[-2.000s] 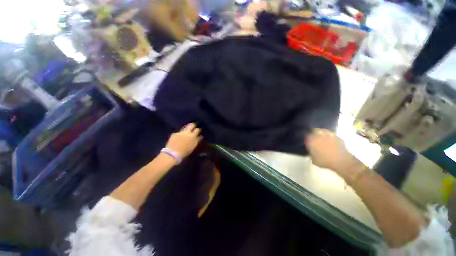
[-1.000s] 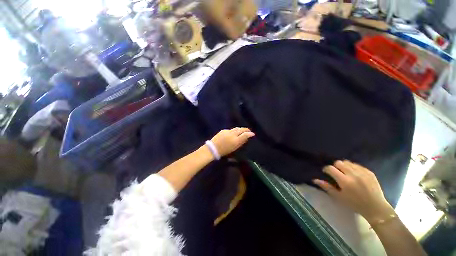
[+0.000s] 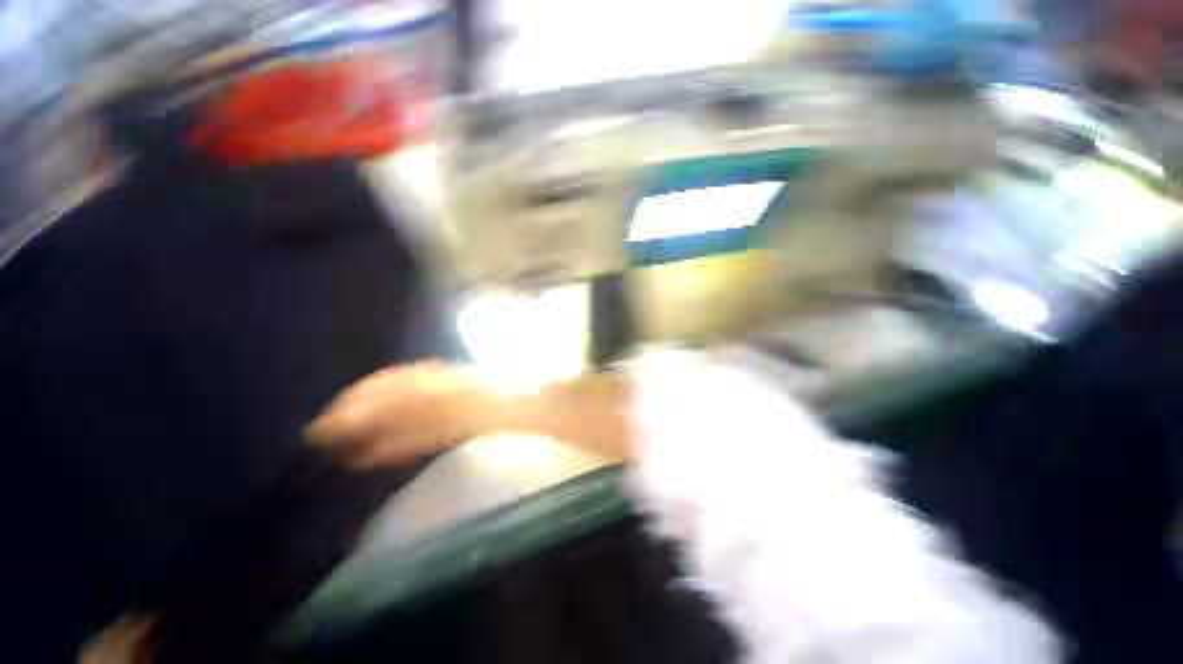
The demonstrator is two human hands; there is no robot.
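Note:
The frame is strongly blurred. A large dark garment [image 3: 195, 311] fills the left side, lying over the table. My right hand [image 3: 409, 415] reaches in from the right and rests at the garment's right edge; blur hides whether its fingers grip the cloth. My left hand [image 3: 119, 641] shows only as a small blurred piece at the bottom left, cut off by the frame edge, beside the dark cloth. The cream sewing machine [image 3: 519, 208] stands beyond my right hand, with a teal-green panel and white screen [image 3: 705, 212].
A red basket [image 3: 305, 110] is behind the garment. The table's green edge [image 3: 519, 529] runs below my right forearm. A bright light [image 3: 519, 331] shines under the machine head, beside a dark upright shape [image 3: 610, 318]. Blurred shiny material [image 3: 999, 247] lies at the right.
The view has swung to the right, so the garment and red basket now show at the left and the machine is in the middle. My left hand has mostly left the picture.

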